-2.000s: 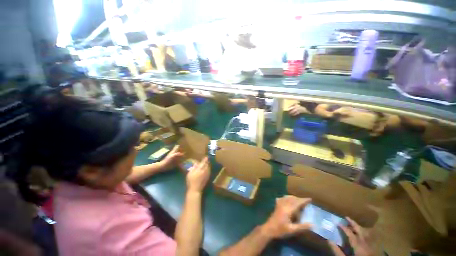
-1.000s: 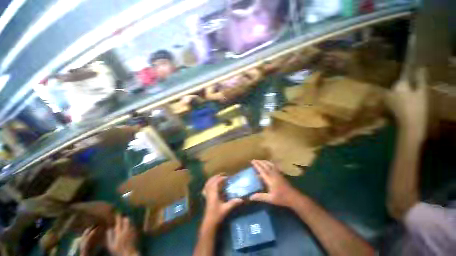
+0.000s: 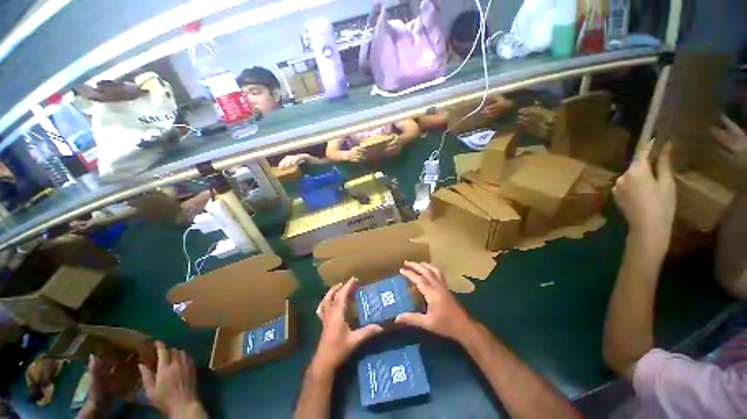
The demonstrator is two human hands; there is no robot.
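Observation:
My left hand (image 3: 337, 327) and my right hand (image 3: 436, 304) hold a blue card (image 3: 385, 301) with white text and a white square code between them. It is at the front of an open brown mailer box, whose wide lid (image 3: 368, 252) stands up behind; my hands hide most of the tray. A stack of similar blue cards (image 3: 395, 378) lies on the dark green table just below my hands. To the left, another open mailer box (image 3: 215, 353) has a blue card (image 3: 265, 336) lying in it.
Brown cartons (image 3: 483, 211) are heaped at right centre. An equipment box (image 3: 344, 217) carries a blue holder (image 3: 321, 187). A white power strip (image 3: 223, 225) stands by the upright. Neighbours' hands (image 3: 170, 380) handle boxes at both sides. A shelf (image 3: 311, 124) crosses above.
The view has swung right and levelled. The left neighbour's body has left the picture. My hands stay around the blue card, now lower over the box, and the card stack has come into view.

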